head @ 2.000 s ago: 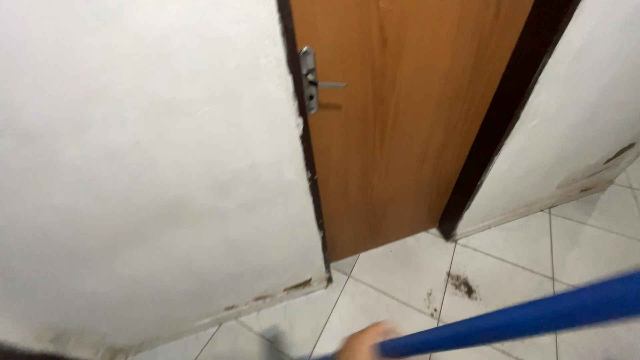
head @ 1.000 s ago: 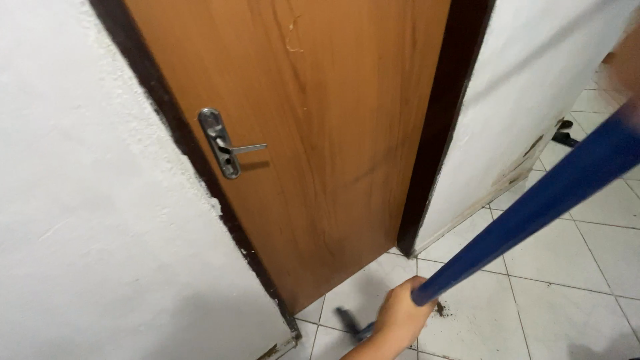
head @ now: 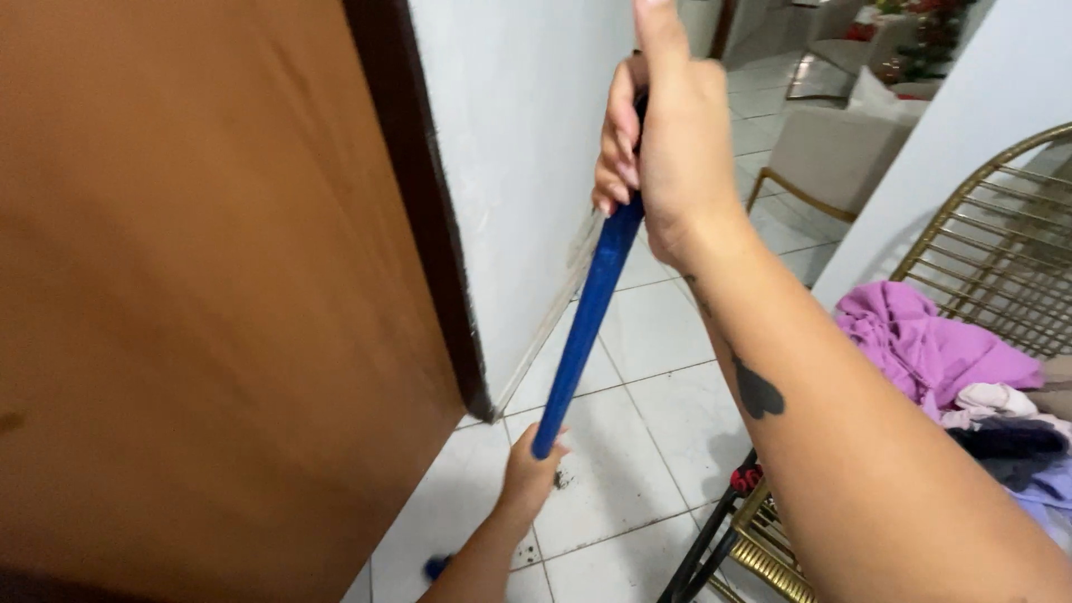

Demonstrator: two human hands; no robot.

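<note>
A long blue pole (head: 586,327) slants down through the middle of the view. Near its upper end, my right hand (head: 670,126) is wrapped around it, thumb pointing up. Lower down, my left hand (head: 532,473) grips the same pole. A small dark blue object (head: 435,567) shows on the floor beside my left forearm; whether it belongs to the pole is hidden. Dark dirt (head: 561,480) lies on the white floor tiles (head: 662,419), partly behind my left hand.
A brown wooden door (head: 209,293) with a dark frame (head: 419,193) fills the left side, next to a white wall (head: 511,167). At right stands a gold wire chair (head: 997,226) with purple cloth (head: 930,343) and other fabrics. An upholstered chair (head: 837,159) is farther back.
The view has swung right, bringing the chairs into sight. My right hand, only partly visible at the edge a second ago, now shows fully on the pole, which stands steeper.
</note>
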